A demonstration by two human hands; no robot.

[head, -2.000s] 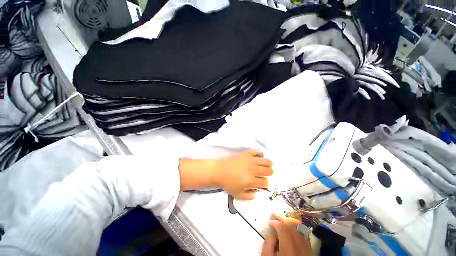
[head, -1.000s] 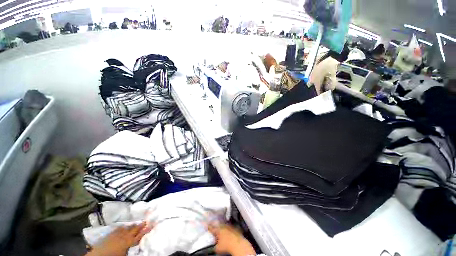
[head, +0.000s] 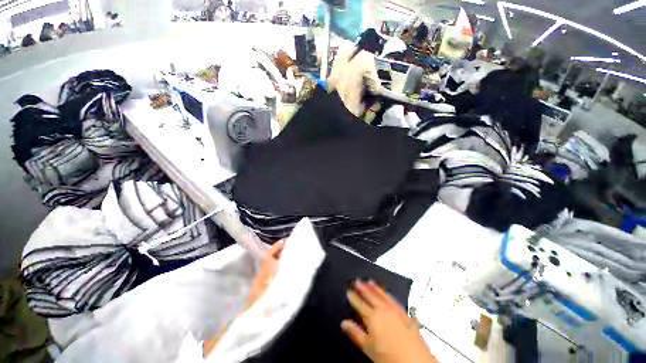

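Observation:
A black fabric panel (head: 312, 319) lies on the table edge in front of me, with a white panel (head: 287, 294) raised along its left side. My left hand (head: 263, 273) holds the white panel near its upper corner, partly hidden behind the cloth. My right hand (head: 382, 322) lies on the black panel with its fingers spread, slightly blurred. The white sewing machine (head: 559, 283) with a blue stripe is at the right. Its needle area is too unclear to tell.
A tall stack of black panels (head: 333, 163) stands beyond my hands. A tied bundle (head: 78, 262) and more rolled bundles (head: 64, 152) are at the left. Another machine (head: 237, 127) is behind the stack. A person (head: 354, 74) sits farther back. Striped fabric piles (head: 467, 152) lie at the right.
The view has swung right from the lap and bundles back toward the machine. The hands have moved from the white cloth on the lap to the black and white panels at the table edge.

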